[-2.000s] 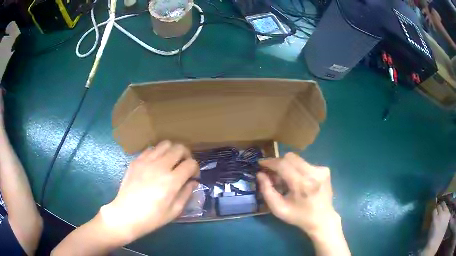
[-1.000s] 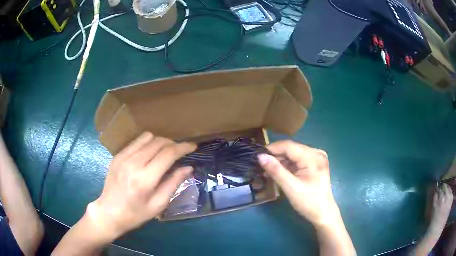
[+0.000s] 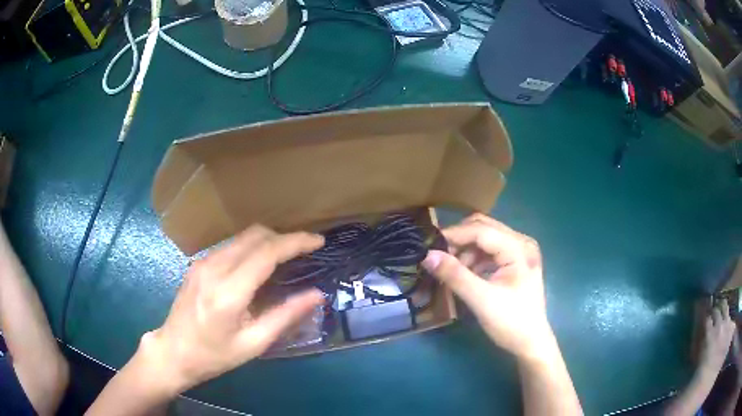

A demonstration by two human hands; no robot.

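Observation:
An open brown mailer box (image 3: 325, 175) stands in front of me, its lid raised at the back. A coiled black cable (image 3: 366, 248) lies across the inside. My right hand (image 3: 492, 284) pinches the cable's right end between thumb and fingers at the box's right wall. My left hand (image 3: 236, 296) is at the left end, fingers apart around the cable; whether its fingertips press on it is unclear. A black power adapter (image 3: 378, 319) lies front right in the box. A clear bagged accessory (image 3: 307, 327) lies front left, partly under my left hand.
At the back are a tape roll or tub (image 3: 252, 24), a white cord, a device with a pale screen (image 3: 412, 20), a grey bin (image 3: 533, 53) and black equipment with red connectors (image 3: 651, 61). A taped cable (image 3: 102, 211) runs down the left. Other people's arms show at both sides.
The box has shifted left and tilted slightly from its earliest position. The cable's right end is now raised and bunched in my right hand. My left fingers have opened wider.

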